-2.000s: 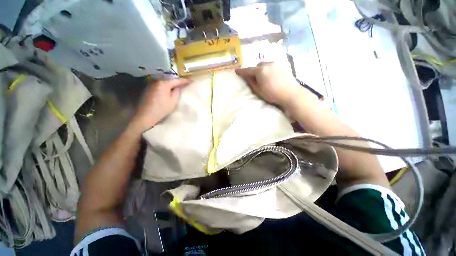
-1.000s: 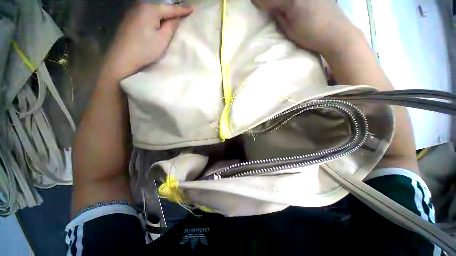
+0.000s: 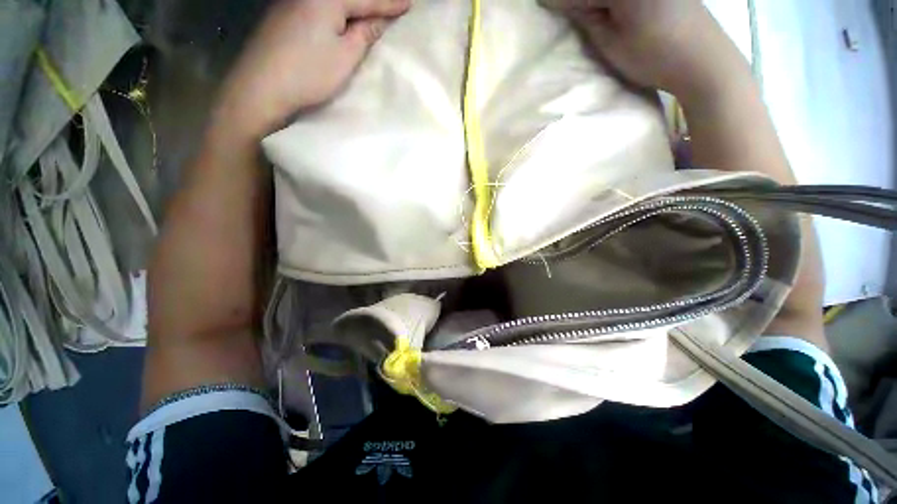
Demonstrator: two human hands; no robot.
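Observation:
The beige bag body (image 3: 364,187) lies in front of me, its near part over my lap. A yellow binding tape (image 3: 474,128) runs down its middle seam. The zipper (image 3: 629,320) curves around the bag's opening at the right. My left hand (image 3: 305,59) holds the bag's left edge near the top of the picture, thumb and fingers pinched together. My right hand (image 3: 629,30) is at the bag's upper right edge, cut off by the picture's top, fingertips partly hidden. The bag's far end is out of the picture.
Stacked bags (image 3: 59,59) with hanging straps are at the left. A white work table (image 3: 826,128) is at the right. A grey-beige strap (image 3: 787,399) trails from the bag to the lower right, and dark straps (image 3: 836,202) run off right. Loose thread lies on the bag.
The view has tipped down, so the machine head and yellow clamp have left the picture. Both hands stay at the bag's sides. In the last second the bag has shifted slightly right in view.

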